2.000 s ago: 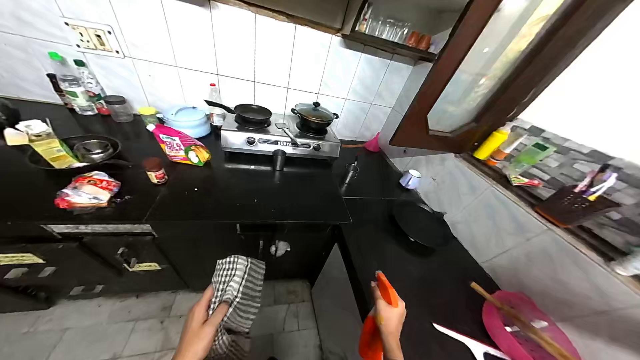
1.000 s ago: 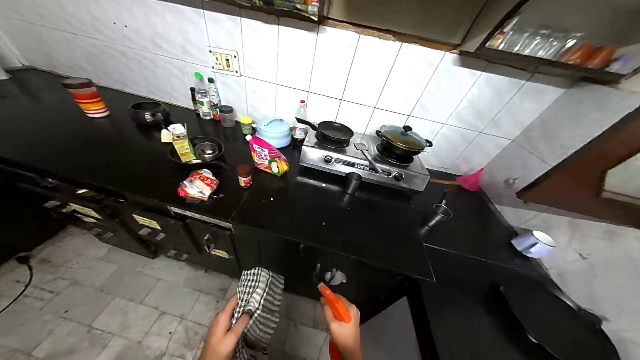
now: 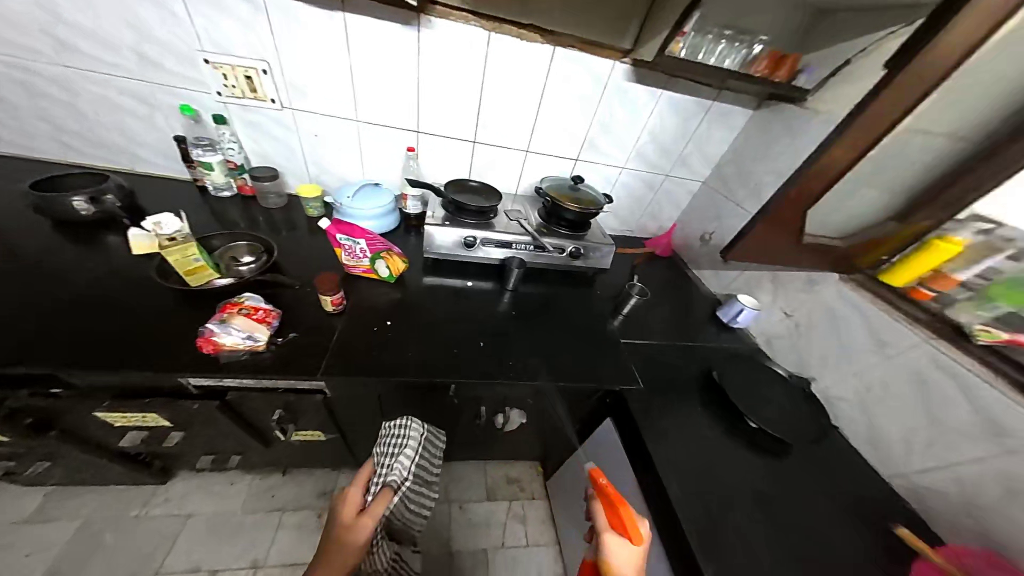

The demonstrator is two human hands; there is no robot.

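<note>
My left hand (image 3: 360,512) grips a black-and-white checked cloth (image 3: 408,472), which hangs down in front of the lower cabinets. In my right hand (image 3: 616,536) is an orange spray bottle, its trigger head (image 3: 614,504) pointing up and forward toward the black countertop (image 3: 472,336); a faint streak of spray shows beyond the nozzle. The bottle's lower part is mostly out of frame. Both hands are short of the counter's front edge. On the steel two-burner gas stove (image 3: 520,244) sit a frying pan (image 3: 472,196), a lidded pot (image 3: 573,196) and a spatula (image 3: 532,228).
A steel tumbler (image 3: 514,274), a pink-yellow pouch (image 3: 364,252), a red-brown jar (image 3: 329,293), a bread packet (image 3: 240,324) and a wok (image 3: 268,256) stand on the counter. To the right are another tumbler (image 3: 633,298), a mug (image 3: 738,310) and a flat black pan (image 3: 772,404).
The view has swung left, then partly back right. My right hand has tilted the orange spray head, which stood more upright two seconds ago. The cloth stays in my left hand.
</note>
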